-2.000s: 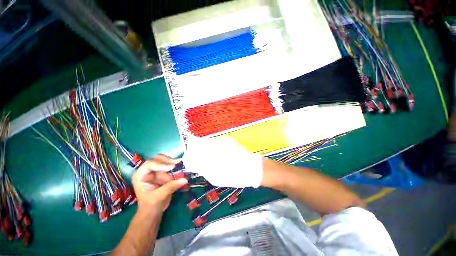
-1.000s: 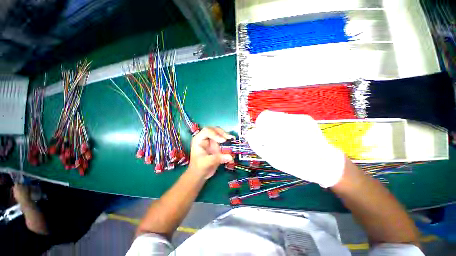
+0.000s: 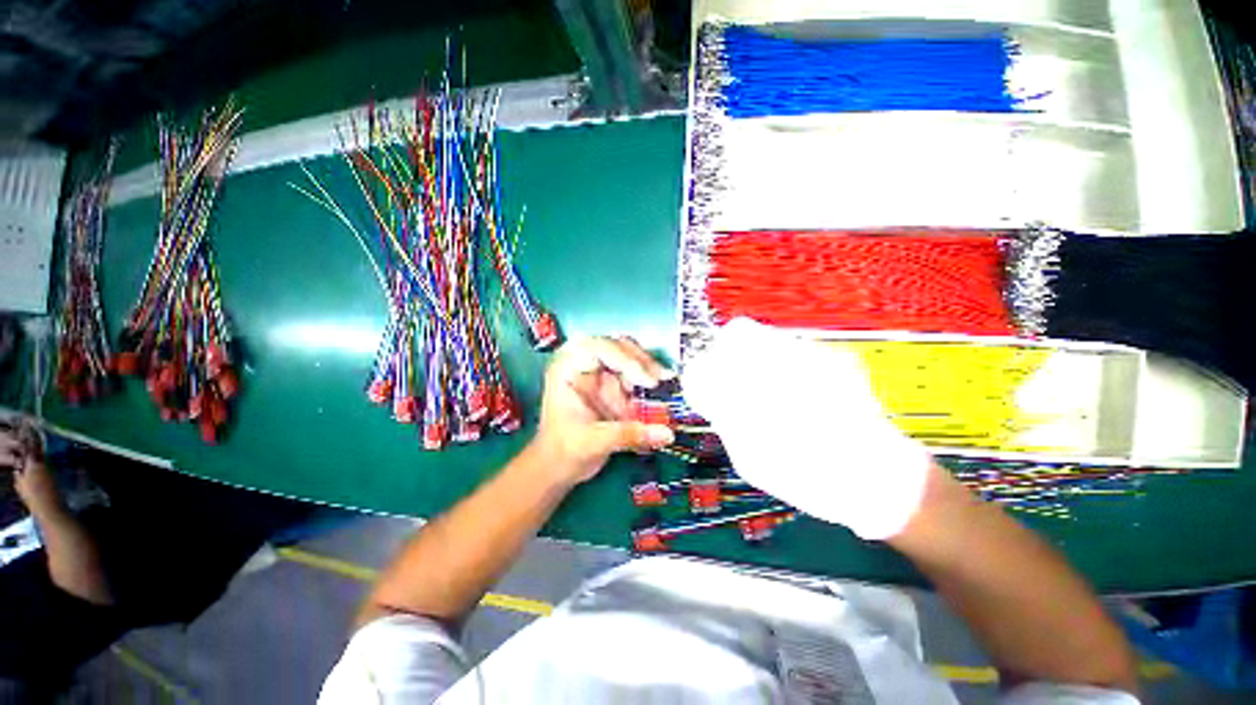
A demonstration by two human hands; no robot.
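My bare left hand holds a red connector housing between thumb and fingers, with wires running from it toward the right. My right hand, in a white glove, is close beside it at the housing's right; its fingertips are washed out, so what it grips cannot be told. The pale wire tray lies beyond the right hand, with blue wires, red wires, black wires and yellow wires in it. Several part-filled harnesses lie below my hands.
A pile of harnesses lies left of my hands, with one red housing at its right side. Two more piles lie farther left. The green bench has its near edge before me. Another person's arm is at lower left.
The view has swung left, so the tray sits farther right and more piles show at left. My left hand still holds a red housing, with my gloved right hand beside it.
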